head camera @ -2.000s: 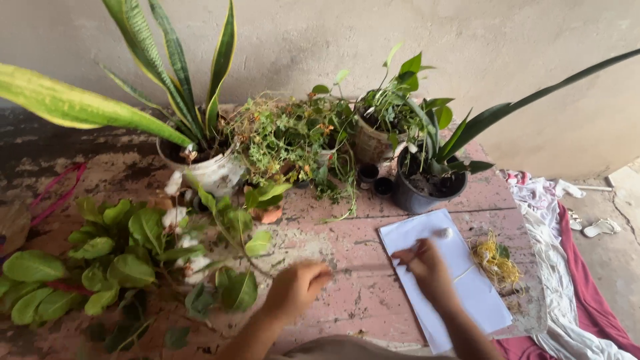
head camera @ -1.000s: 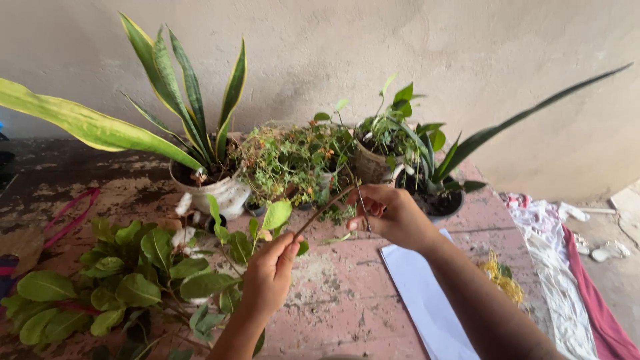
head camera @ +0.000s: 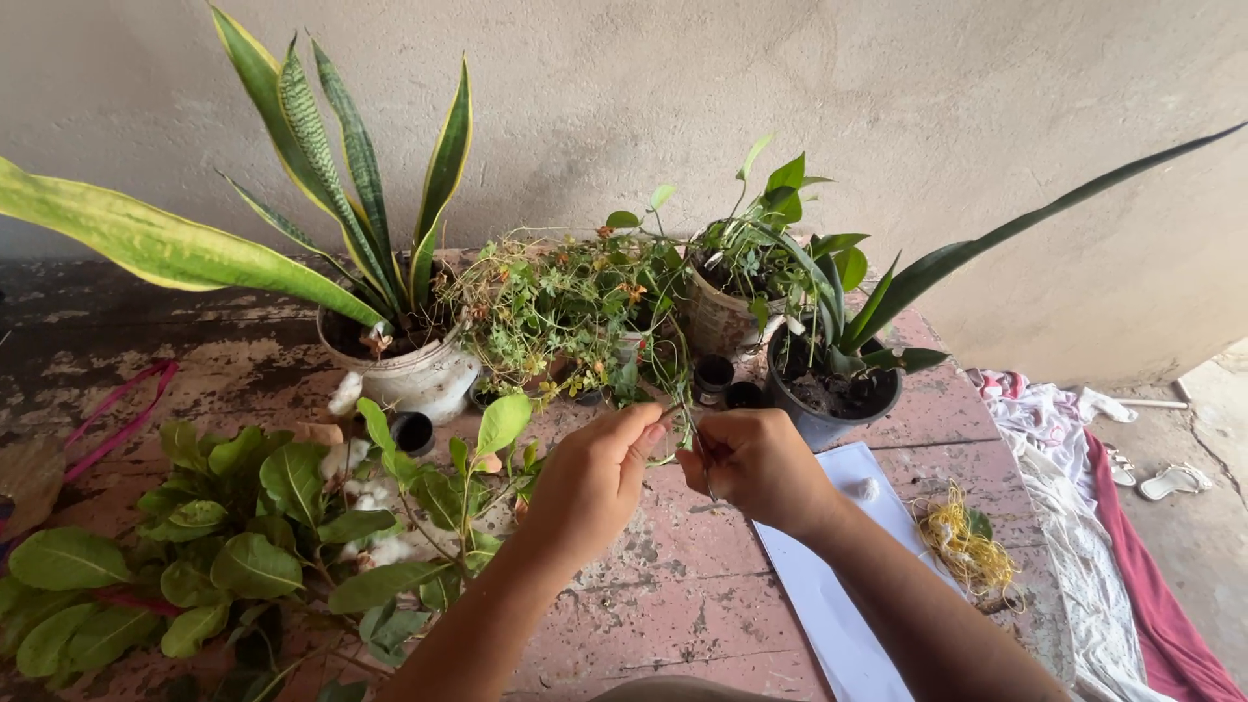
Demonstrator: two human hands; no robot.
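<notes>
My left hand [head camera: 600,478] pinches a thin brown stem [head camera: 673,411] between thumb and fingertips over the middle of the table. My right hand [head camera: 760,468], close beside it, has its fingers curled through what looks like small metal scissors [head camera: 690,429], whose tips meet the stem. Leafy cut branches [head camera: 263,546] with white cotton bolls [head camera: 375,492] lie to the left of my hands. Under my right forearm are sheets of white paper [head camera: 795,575] with a small white tuft of cotton [head camera: 867,488] on top. A tangle of yellow fibres [head camera: 965,541] sits at the paper's right.
Along the wall stand a snake plant in a white pot [head camera: 414,385], a trailing plant [head camera: 575,312], a potted pothos [head camera: 726,317] and a long-leaved plant in a dark pot [head camera: 838,414]. Small black cups [head camera: 714,378] sit between them. Cloths [head camera: 1082,546] hang at the right edge.
Both hands have come together at the middle of the table; two seconds ago they were apart, the right one over the paper. The stem showing between them is now much shorter than one second ago.
</notes>
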